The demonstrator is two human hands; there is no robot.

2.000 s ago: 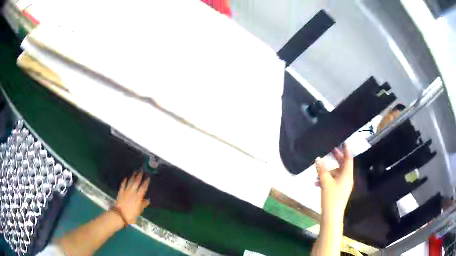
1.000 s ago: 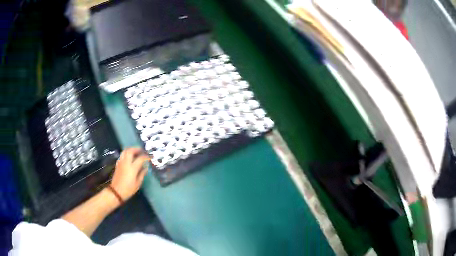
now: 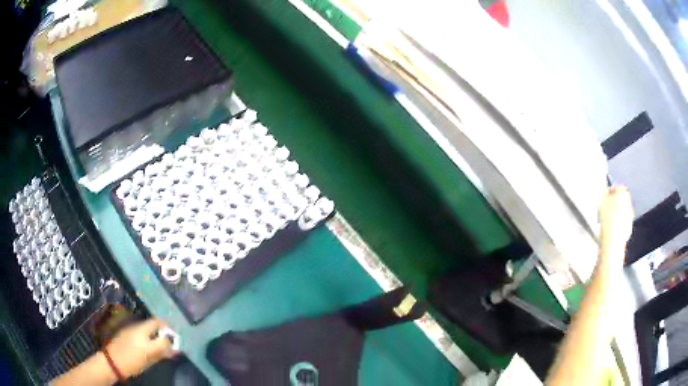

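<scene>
My left hand (image 3: 136, 348) is low at the left with its fingers closed on a small silver-white hub (image 3: 170, 339). The hub tray (image 3: 249, 270), a black pad with rows of shiny hubs, lies just above and right of it. A black assembly jig (image 3: 290, 345) lies on the green bench at the bottom, partly cut off, with a pale ring at its centre and a yellowish mark on one arm. My right hand (image 3: 618, 213) is far right beside the white sheets and dark jig arms; its grip cannot be made out.
A black-lidded box (image 3: 139, 75) stands above the hub tray. A second group of hubs (image 3: 45, 256) sits in a black rack at far left. A dark fixture with metal arms (image 3: 490, 298) stands over the green belt. Thick white sheets (image 3: 520, 113) lie on the raised shelf; black jigs (image 3: 664, 230) stand beyond.
The black jig now shows on the bench, where bare green showed a second ago. My left hand is lower and holds a hub. My right hand is back in view at the right.
</scene>
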